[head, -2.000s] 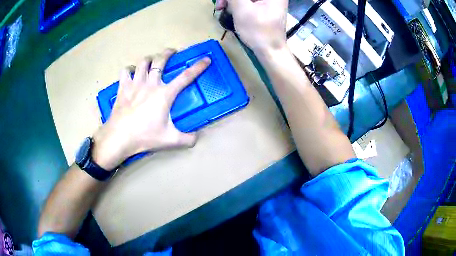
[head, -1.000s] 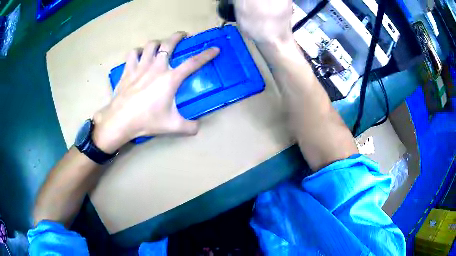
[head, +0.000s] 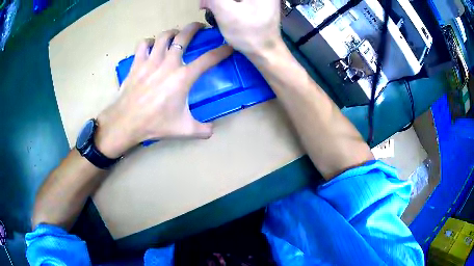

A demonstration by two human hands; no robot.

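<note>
A blue handheld device lies back up on a tan cardboard sheet, slightly tilted in view. My left hand lies spread over its left part and holds it, with fingertips over the far edge and the thumb at the near side. My right hand is at the top edge of the view, partly cut off, over the device's far right corner. It is closed around an electric screwdriver, of which only a dark part shows. The bit and any screw are hidden.
Pale metal screw feeders stand right of my right forearm. A black cord hangs in front of them. An open carton with clear plastic is at lower right, yellow boxes below it.
The device and my left hand have shifted up and right from the oldest frame. My right hand moved left since the last frame and now covers the device's far right corner.
</note>
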